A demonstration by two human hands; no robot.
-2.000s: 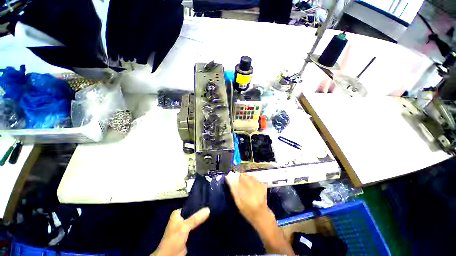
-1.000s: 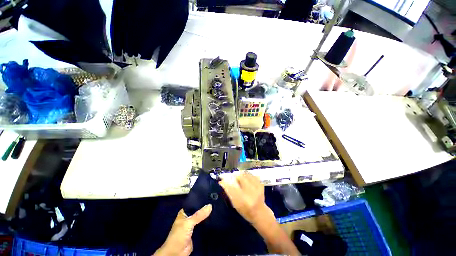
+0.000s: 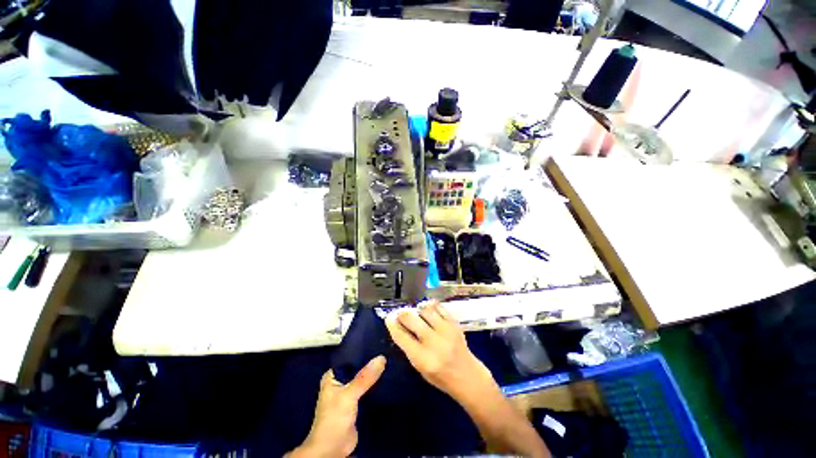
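Observation:
A dark garment (image 3: 362,344) lies under the near end of the button-sewing machine (image 3: 390,201) and hangs over the table's front edge. My left hand (image 3: 342,402) grips the garment low on its left side, thumb on top. My right hand (image 3: 434,344) is at the near end of the machine head, fingertips together at the clamp. The clamp is mostly hidden by the fingers. Whether a button is between these fingers cannot be seen. The button tray (image 3: 479,258) with dark pieces stands right of the machine.
Dark slim snips (image 3: 528,248), a cream calculator (image 3: 449,199) and a black bottle (image 3: 443,123) are right of the machine. A white basket (image 3: 116,234) with a blue bag is left. A blue crate (image 3: 658,402) with a dark bundle is low right. A thread cone (image 3: 612,79) stands upper right.
The button seen on the cloth one second ago no longer shows. My right hand's fingers have drawn together at the clamp. My left hand still holds the cloth, slightly shifted.

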